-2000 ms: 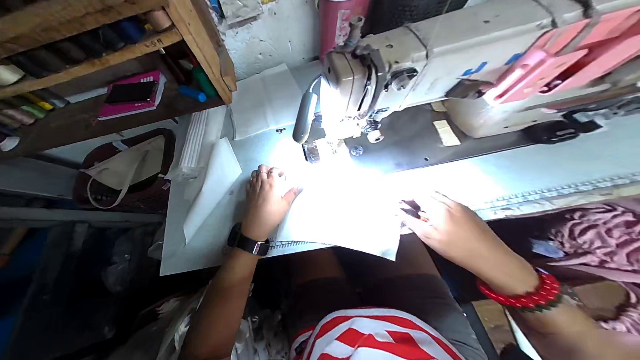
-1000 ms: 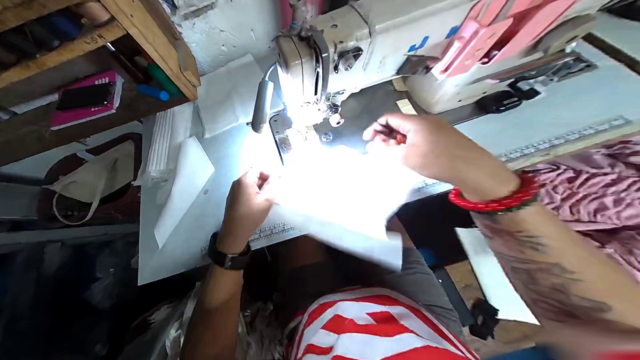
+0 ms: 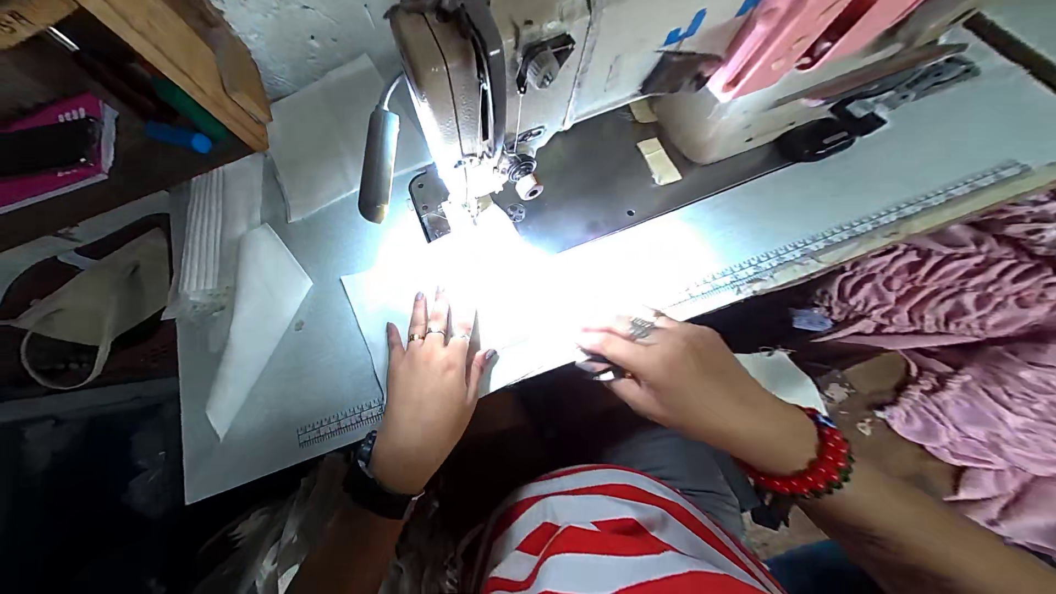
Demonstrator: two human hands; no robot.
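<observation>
White fabric (image 3: 511, 305) lies on the sewing table, reaching up to the presser foot (image 3: 474, 206) of an industrial sewing machine (image 3: 528, 74); lamp glare washes out much of it. My left hand (image 3: 433, 379) rests flat on its left part, fingers spread, with rings and a dark wristwatch. At the front edge of the fabric, my right hand (image 3: 668, 363) is curled around a small dark tool with a metal part, perhaps thread snips. A red beaded bracelet (image 3: 813, 462) circles the right wrist. Whether the needle is in the fabric cannot be told.
On the left lie a folded white piece (image 3: 256, 322), a pleated white stack (image 3: 206, 231) and another white sheet (image 3: 326, 132). A wooden shelf (image 3: 181, 66) stands back left. Measuring tapes (image 3: 858, 227) run along the front edge. Pink ruffled fabric (image 3: 932, 289) hangs at right.
My left hand has gone from gripping the fabric's edge to lying flat on it. My right hand has come down from beside the machine head to the front edge. The view is closer.
</observation>
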